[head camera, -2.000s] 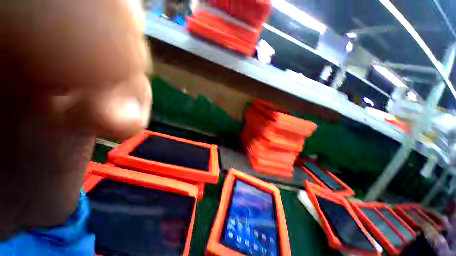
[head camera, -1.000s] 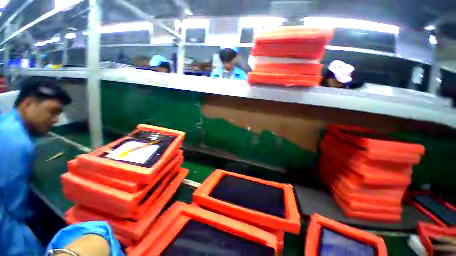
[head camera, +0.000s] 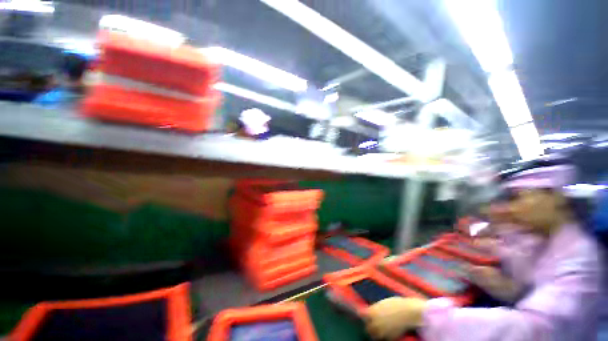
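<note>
Neither of my hands is in the picture. The nearest things are a tablet with a pale bluish screen in an orange foam tray (head camera: 304, 321), cut off by the bottom edge. To its left, a dark tablet (head camera: 100, 321) lies in another orange tray (head camera: 179, 310), also cut off below. The view is blurred by motion.
A tall stack of orange trays (head camera: 277, 233) stands behind them. More orange trays (head camera: 150, 83) are stacked on the long pale shelf (head camera: 300, 152). At the right, a person in pink (head camera: 533, 266) reaches a hand (head camera: 395, 318) to a tray with a dark tablet (head camera: 377, 290).
The view has swung right. The left tray pile, the coworker in blue and my left forearm have left the picture. The person in pink has come into view.
</note>
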